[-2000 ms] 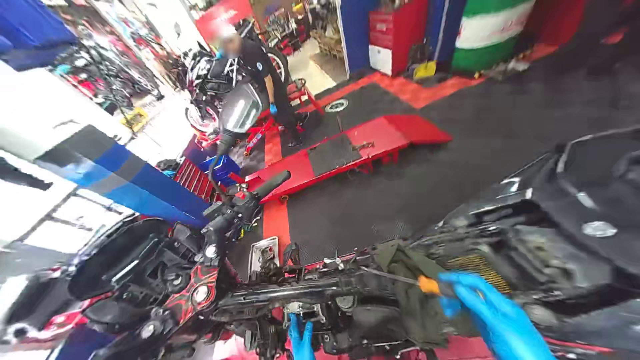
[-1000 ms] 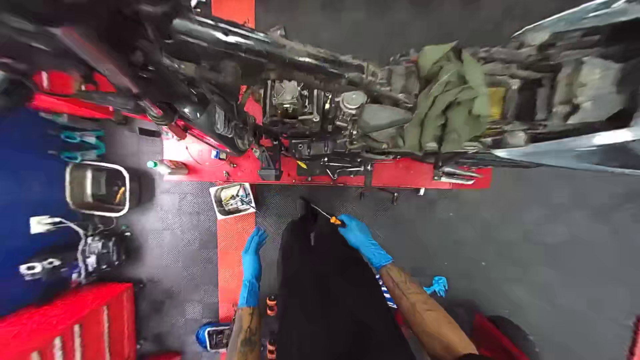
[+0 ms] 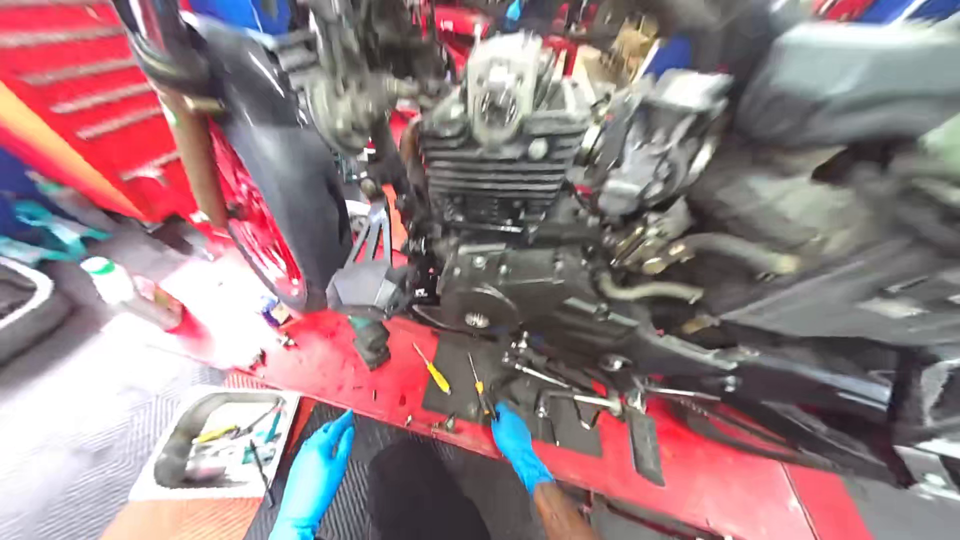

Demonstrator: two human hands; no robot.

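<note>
My right hand (image 3: 517, 442), in a blue glove, reaches over the edge of the red lift platform (image 3: 720, 465). Its fingertips are at the handle end of an orange screwdriver (image 3: 479, 385) on a black mat (image 3: 585, 433); whether they grip it is unclear. A yellow screwdriver (image 3: 435, 375) lies to its left, and a ratchet (image 3: 536, 370) and other metal tools to its right. My left hand (image 3: 321, 461), also gloved, hovers near the platform edge with nothing seen in it. Behind the tools stands a motorcycle with its finned engine (image 3: 495, 165) exposed.
A metal tray (image 3: 217, 491) with tools sits at lower left, near my left hand. A bottle with a green cap (image 3: 124, 289) stands farther left, by a grey basin (image 3: 22, 322). The front wheel (image 3: 259, 217) and a red tool cabinet (image 3: 90, 97) are beyond.
One second ago my right hand held the orange-handled screwdriver in front of my body; now hand and screwdriver are at the mat on the platform. The view has swung strongly.
</note>
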